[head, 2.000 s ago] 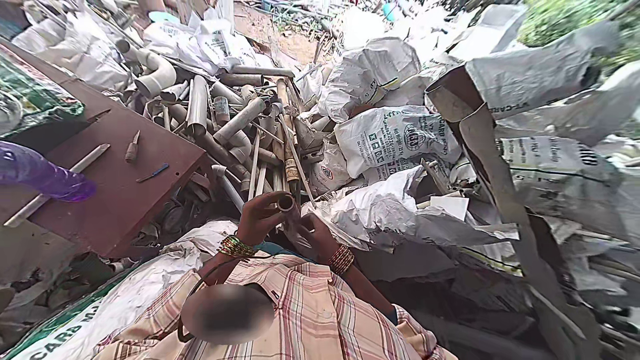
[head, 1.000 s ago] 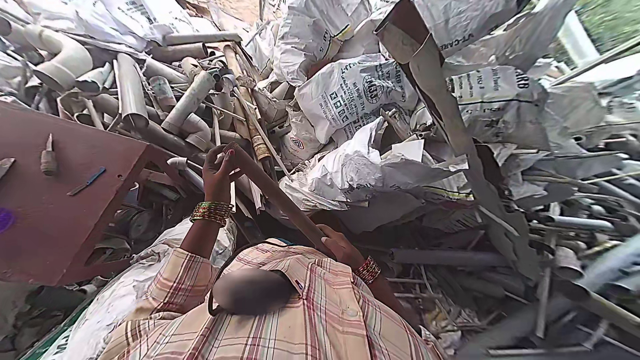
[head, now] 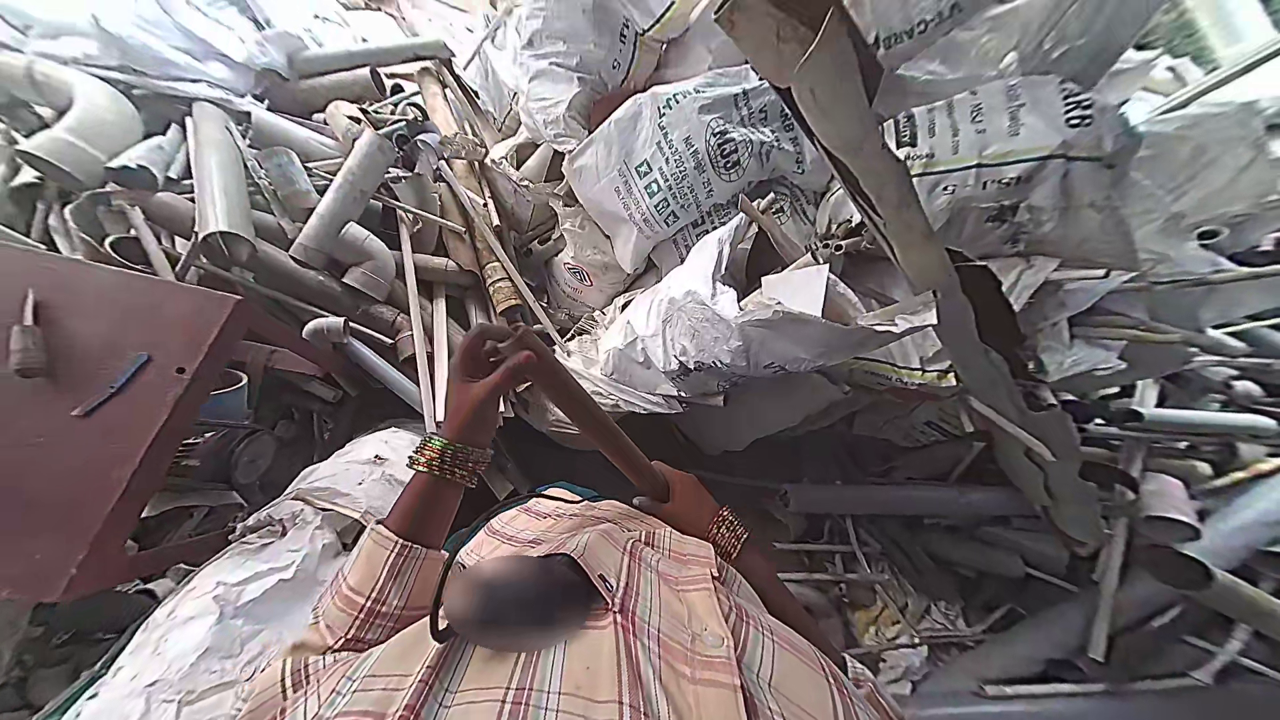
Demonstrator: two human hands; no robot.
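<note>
A brown pipe (head: 590, 415) slants across the front of my body, its upper end to the left. My left hand (head: 490, 370) holds it at that upper end, fingers bent around it. Around the lower end, close to my chest, my right hand (head: 680, 500) is closed. Beyond my left hand lie long thin strips and a worn, pale brown pole (head: 495, 280) among scrap pipes. White printed woven sacks (head: 690, 160) are heaped ahead of my hands.
To the left stands a reddish-brown tabletop (head: 110, 400) bearing a pointed tool (head: 27, 345) and a blue strip (head: 112, 384). Grey pipes and elbows (head: 345, 195) are piled behind it. A long bent sheet piece (head: 890, 200) leans at the right, with more pipes (head: 910, 498) below.
Two seconds ago my hands were close together, with a pipe's open end facing up. They have since moved apart, and the pipe now lies slanting between them. The view has shifted right.
</note>
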